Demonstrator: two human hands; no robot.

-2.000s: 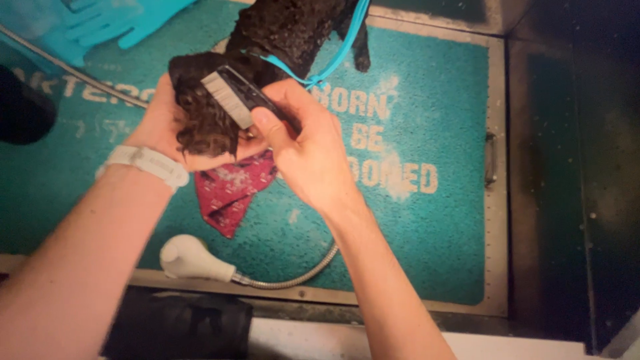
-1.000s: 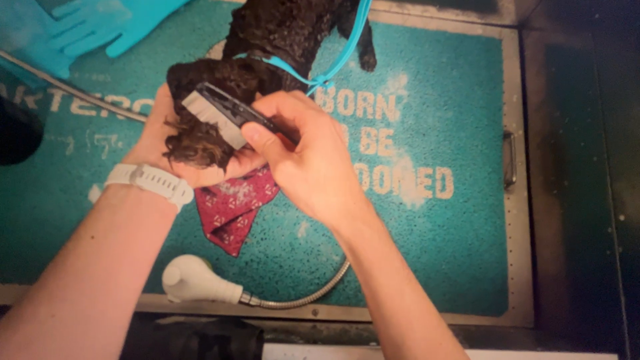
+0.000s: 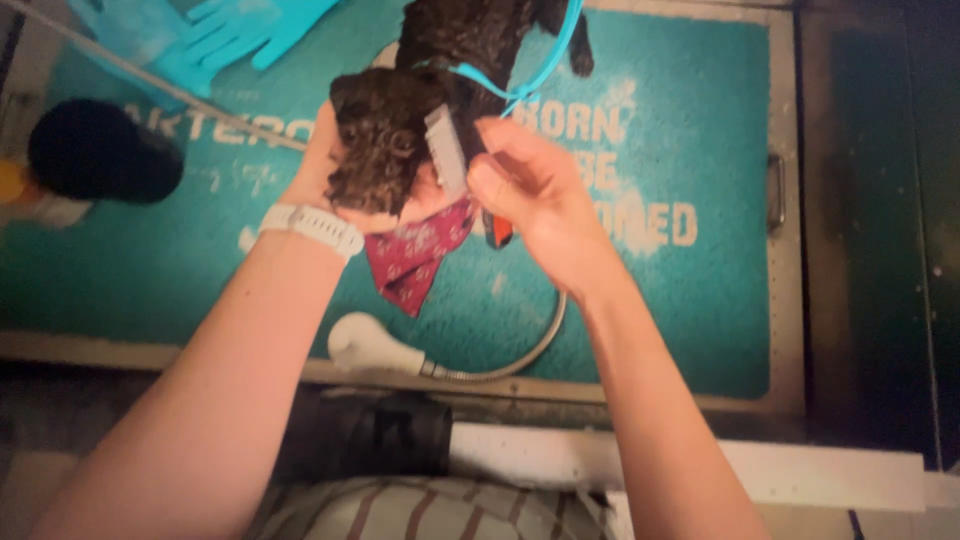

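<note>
A small wet dog with dark curly fur (image 3: 382, 139) is on a teal mat (image 3: 675, 322). My left hand (image 3: 319, 161) cups the dog's head from below, its palm partly hidden by the muzzle; a pale watch strap circles that wrist. My right hand (image 3: 532, 195) grips a dark-handled grooming comb (image 3: 448, 150), whose pale teeth stand beside the dog's cheek. A red and black part (image 3: 497, 229) shows under my right fingers. Around the dog's neck runs a light blue loop lead (image 3: 517, 91). A maroon patterned cloth (image 3: 412, 259) lies below the dog's chin.
A white shower head (image 3: 375, 345) on a metal hose (image 3: 517, 367) lies at the mat's near edge. Light blue gloves (image 3: 240, 30) are at the upper left, near a dark rounded object (image 3: 105, 150). A metal frame (image 3: 787, 300) with a handle borders the mat.
The comb has moved off the fur over the dog's face to the right side of its head. The dog's face now shows more fully.
</note>
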